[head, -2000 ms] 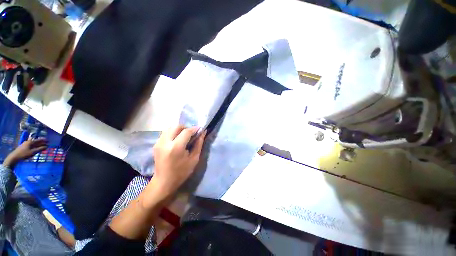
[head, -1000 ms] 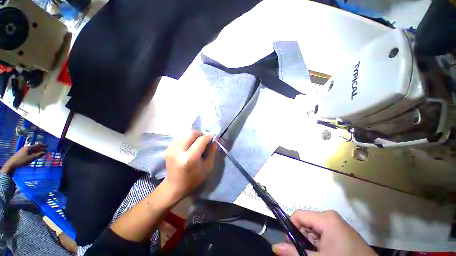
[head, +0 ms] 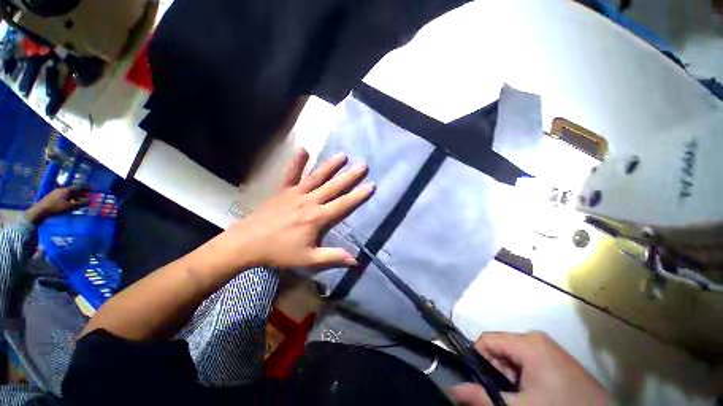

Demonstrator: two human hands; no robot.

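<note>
A garment panel [head: 444, 218], pale grey side up, lies on the table left of the sewing machine needle area. A black band [head: 408, 194] crosses it diagonally, and a black piece with a pale grey end [head: 519, 119] lies at its top. My left hand [head: 305, 214] lies spread on the panel's left part, palm down, holding nothing. My right hand [head: 535, 369], cut by the bottom edge, holds the scissors [head: 428, 311] by the handles. The blades point up-left, with their tips over the panel at the black band, close to my left thumb.
The white sewing machine head [head: 658, 186] is at the right. Large black cloth [head: 230, 71] covers the table's upper left. Another machine [head: 87, 24] stands at the top left. A blue plastic basket [head: 75, 246] is at lower left, with another person's hand [head: 59, 204] by it.
My left hand has let go of the pinched cloth and is spread flat on it. The panel's fold has opened out flat, showing the black band. The scissors came in with my right hand and remain there.
</note>
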